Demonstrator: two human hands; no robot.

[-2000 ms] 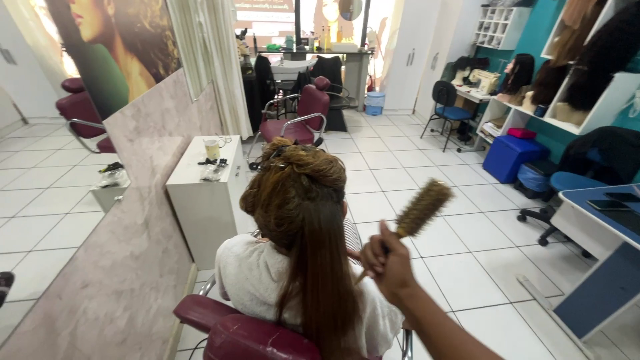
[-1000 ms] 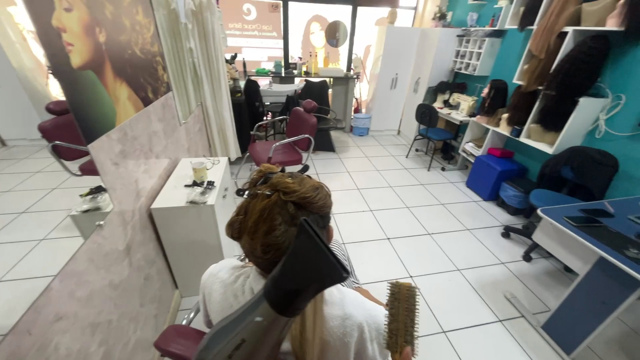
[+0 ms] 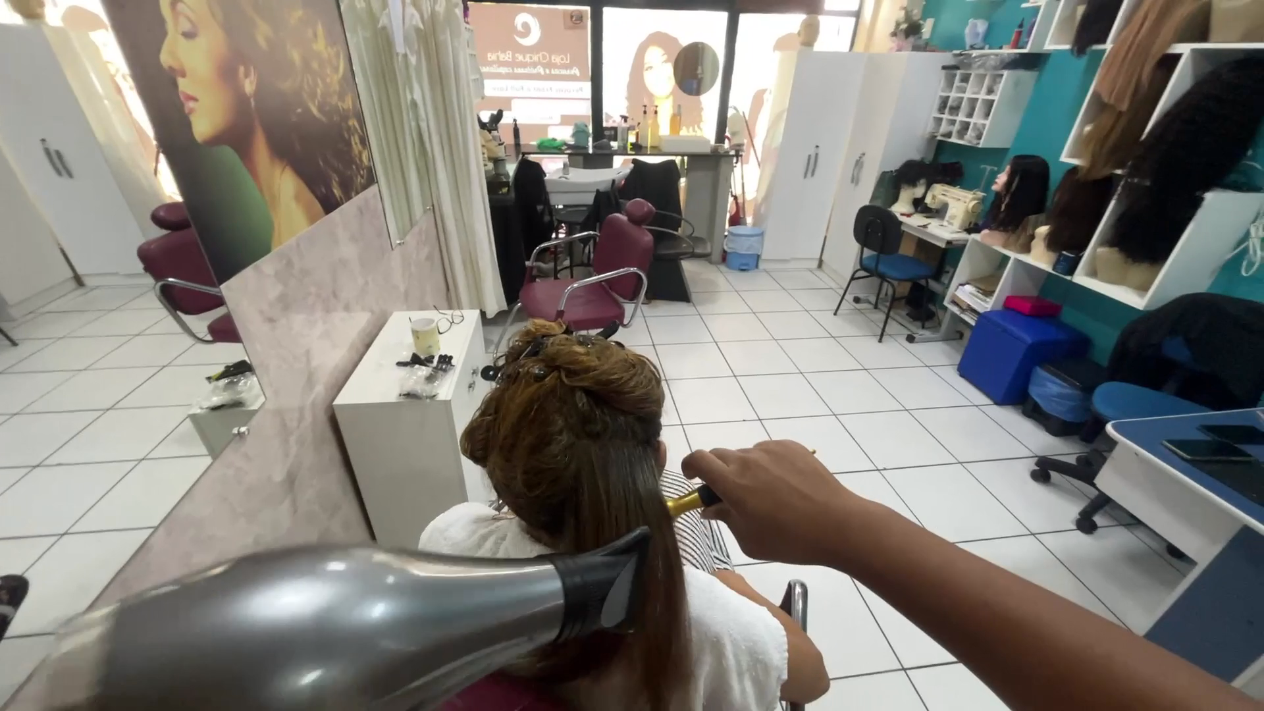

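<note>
A seated person with clipped-up brown hair (image 3: 573,395) has their back to me, a white towel (image 3: 736,632) over the shoulders. Straight hair hangs down the right side of the back. My right hand (image 3: 775,499) grips the handle of a hairbrush (image 3: 691,501) beside this hair; the brush head is hidden behind the strands. From the lower left a grey hair dryer (image 3: 326,617) reaches in, its black nozzle (image 3: 602,583) against or just in front of the hanging hair. My left hand is out of the picture.
A white cabinet (image 3: 395,444) at the left bears a mug (image 3: 426,337) and hair clips (image 3: 427,373). Ahead is a burgundy salon chair (image 3: 607,272). A blue-topped desk (image 3: 1185,459) with phones stands at the right, near an office chair (image 3: 1150,395). A mirror lines the left wall.
The brush was raised to the right of the hair; now it is at the hair with its head hidden. The dryer, unseen in the oldest frame and pointing upward one second ago, now lies nearly level.
</note>
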